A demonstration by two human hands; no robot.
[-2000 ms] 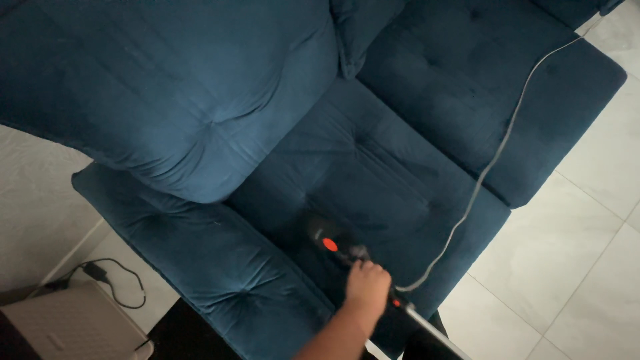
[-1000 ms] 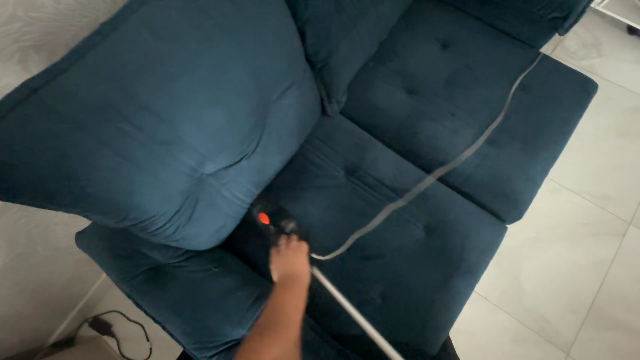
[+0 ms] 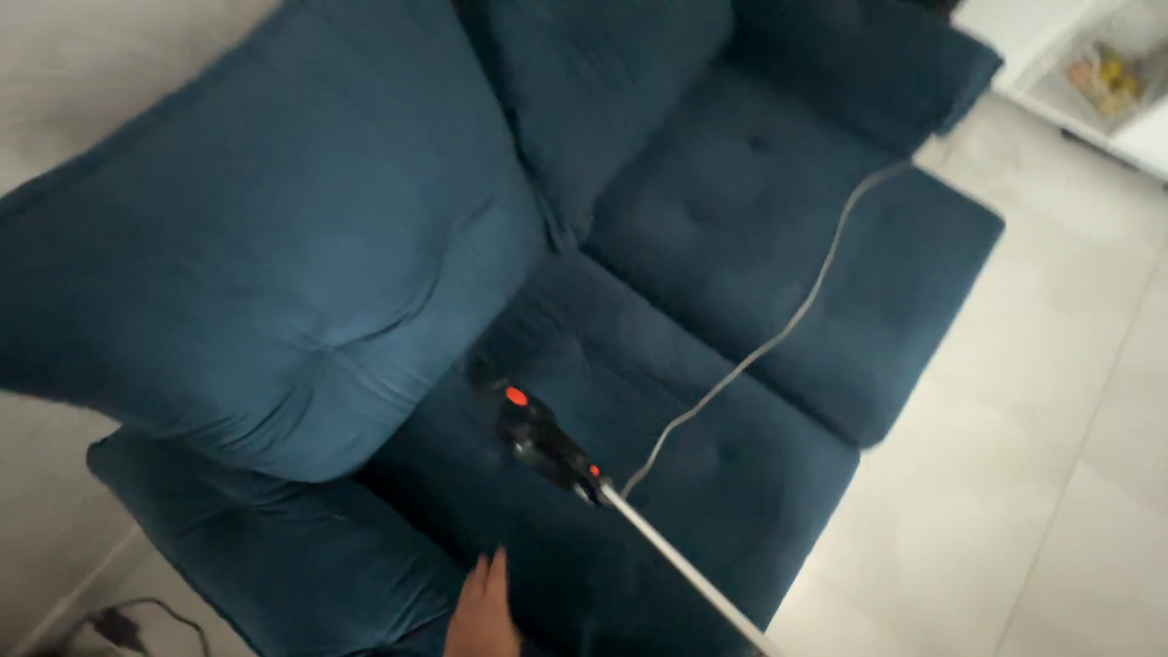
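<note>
My left hand (image 3: 484, 607) is at the bottom edge, over the blue tufted sofa, its fingers extended and nothing seen in them. Up and to the right of it, a black handheld vacuum cleaner (image 3: 547, 447) with orange-red parts lies across the seat cushion (image 3: 730, 456), its dark front end near the back cushion (image 3: 274, 237). A pale tube (image 3: 684, 561) runs from its rear to the lower right and leaves the view. Beside the tube, a light power cord (image 3: 762, 349) crosses both seat cushions. My right hand is out of view.
The sofa arm (image 3: 283, 557) borders the seat at lower left. A black cable with a plug or adapter (image 3: 117, 630) lies on the floor beyond it. Pale floor tiles (image 3: 1022, 365) are at right, and a white shelf unit (image 3: 1031, 55) stands at upper right.
My left hand has let go of the vacuum cleaner and moved back from it. Earlier the vacuum's front end moved toward the back cushion. The view has shifted, bringing in the shelf unit.
</note>
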